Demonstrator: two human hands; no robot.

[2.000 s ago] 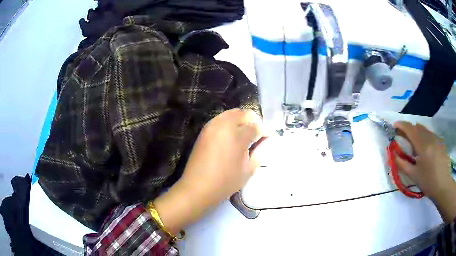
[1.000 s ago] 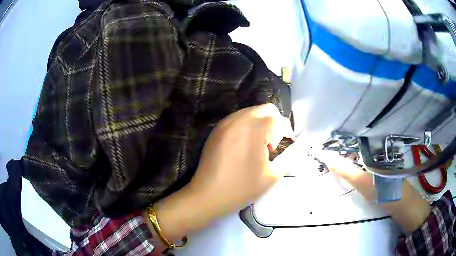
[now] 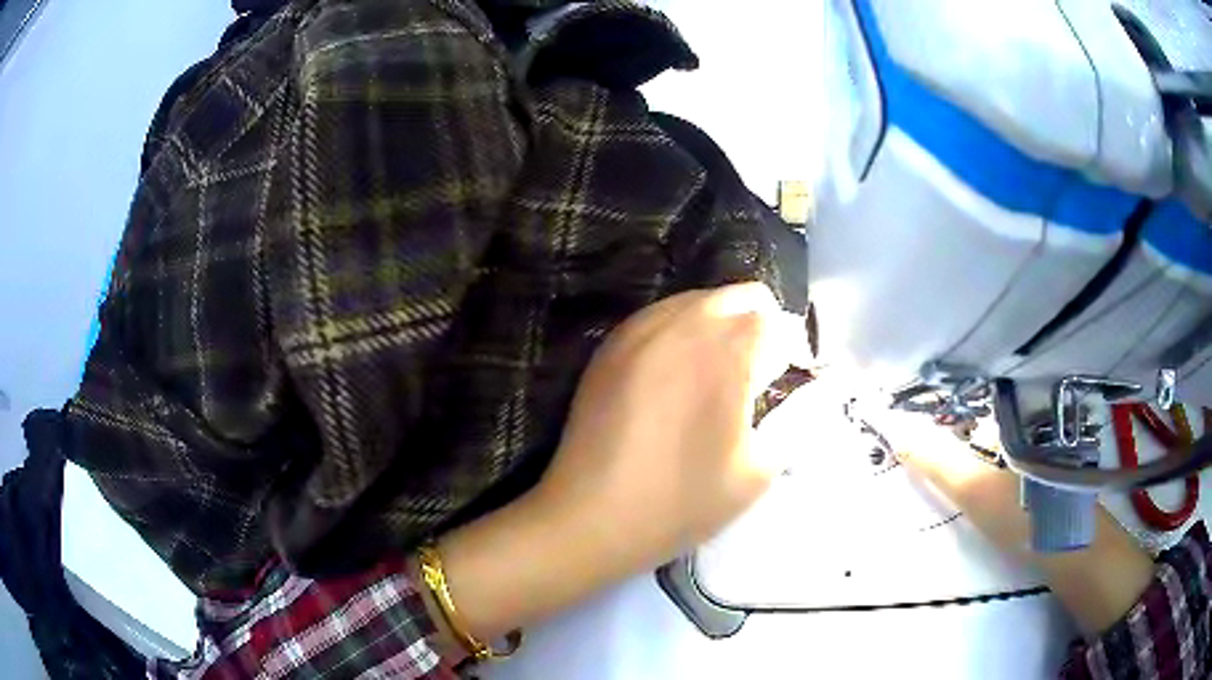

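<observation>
The dark plaid garment (image 3: 386,266) lies heaped left of the white, blue-striped sewing machine head (image 3: 984,199). My left hand (image 3: 678,412) grips the garment's right edge, close beside the needle area; a bit of cloth shows at its fingertips. My right hand (image 3: 984,498) reaches in under the machine head from the right, its fingertips by the presser foot (image 3: 950,399), partly hidden and washed out by glare. I cannot tell if it holds anything. The red-handled scissors (image 3: 1159,472) lie on the table at the right, partly behind the machine's metal parts.
A grey ribbed knob (image 3: 1059,515) hangs low in front of my right wrist. The pale machine bed (image 3: 824,551) has a dark curved outline and a metal corner piece (image 3: 705,598). Black cloth (image 3: 53,571) hangs at the left table edge.
My right hand has let go of the red scissors and moved left to the needle area. My left hand still holds the garment by the needle. The view has shifted closer to the machine head.
</observation>
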